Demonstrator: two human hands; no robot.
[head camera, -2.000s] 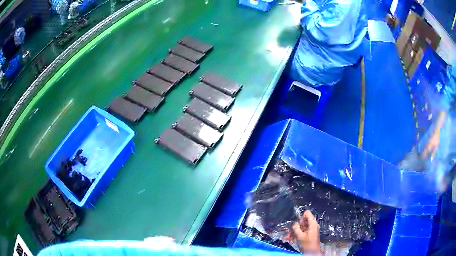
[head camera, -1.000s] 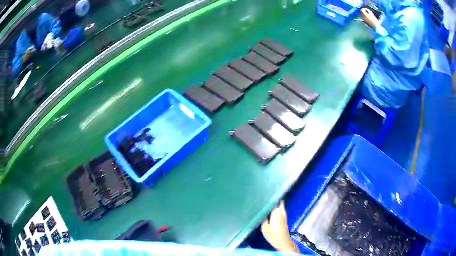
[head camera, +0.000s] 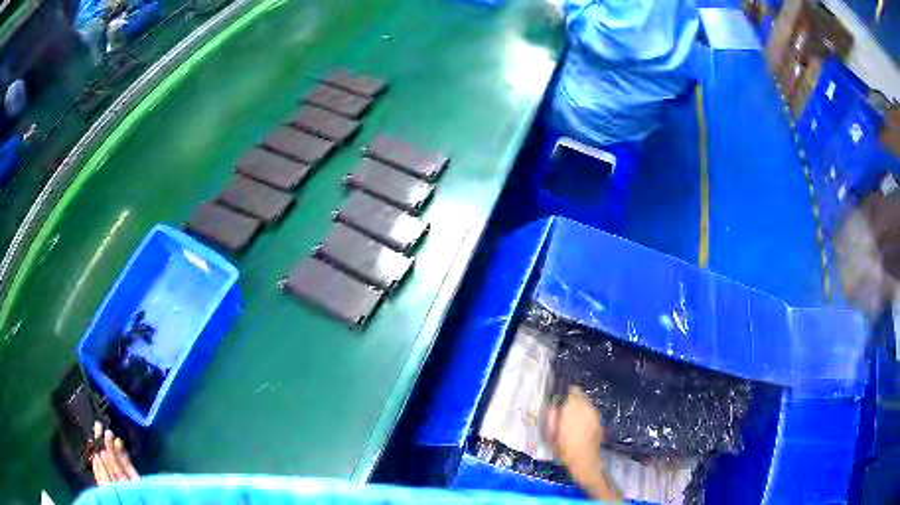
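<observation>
My right hand (head camera: 580, 434) is inside the open blue supply carton (head camera: 646, 271), at the edge of dark bagged parts (head camera: 656, 385) and over a pale liner (head camera: 515, 390). It is blurred, and I cannot tell whether it grips anything. My left hand (head camera: 113, 460) shows only partly at the lower left, fingers at the black plastic housings (head camera: 74, 419); its grip is unclear. The blue parts bin (head camera: 212, 321) holds small black parts (head camera: 138, 365) and partly hides the housings.
Dark flat cover plates lie in two rows (head camera: 271, 168) (head camera: 375, 222) on the green bench (head camera: 266, 395). A person in a blue smock (head camera: 627, 69) is at the bench's far right, above a blue stool (head camera: 582, 178). Another person's blurred arm (head camera: 863, 252) shows at the right edge.
My right hand has moved from the bench edge back into the carton. My left hand has come into view by the housings. The view has swung right, and the white sheet is mostly out of view.
</observation>
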